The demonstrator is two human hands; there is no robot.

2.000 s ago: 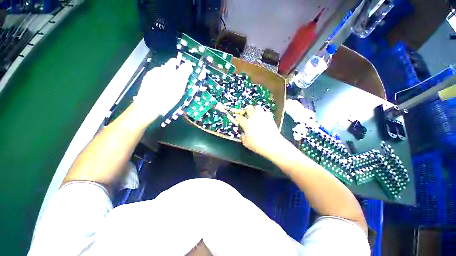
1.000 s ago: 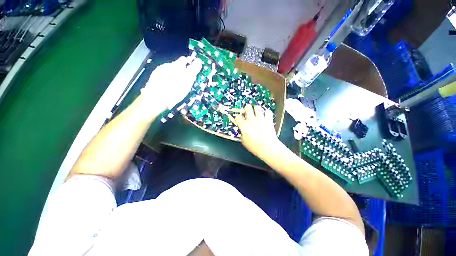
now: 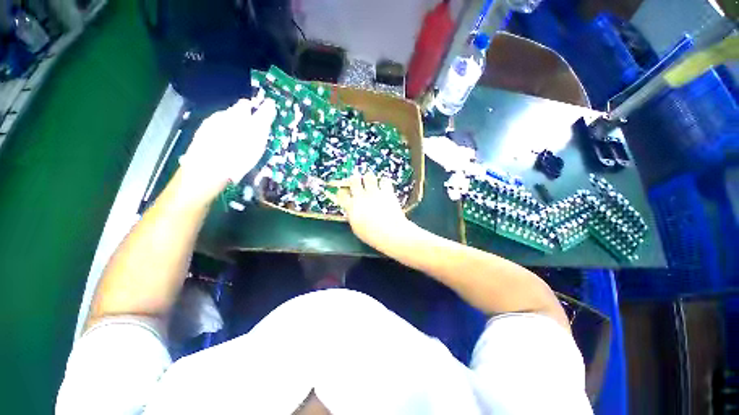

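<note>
My left hand (image 3: 231,139), in a white glove, grips a green PCB panel (image 3: 285,91) with white parts at the left side of the cardboard box. My right hand (image 3: 369,203) looks bare, with yellowish fingertips, over the front of the box; a small tool at its fingers is too blurred to make out. The brown cardboard box (image 3: 416,154) holds a heap of small green, black and white boards (image 3: 360,146). The panel's lower end overlaps the heap, so its edge is hard to tell.
Stacked panels (image 3: 519,212) lie on the dark green bench (image 3: 519,121) at right, beside a crumpled white cloth (image 3: 450,152). A clear bottle (image 3: 460,81) and a red bottle (image 3: 431,49) stand behind the box. A green conveyor (image 3: 121,121) runs along the left. Blue crates (image 3: 693,178) are at right.
The view has shifted, so the bench things appear farther left and mostly higher. My left hand still holds a panel at the box's left; my right hand stays over the box.
</note>
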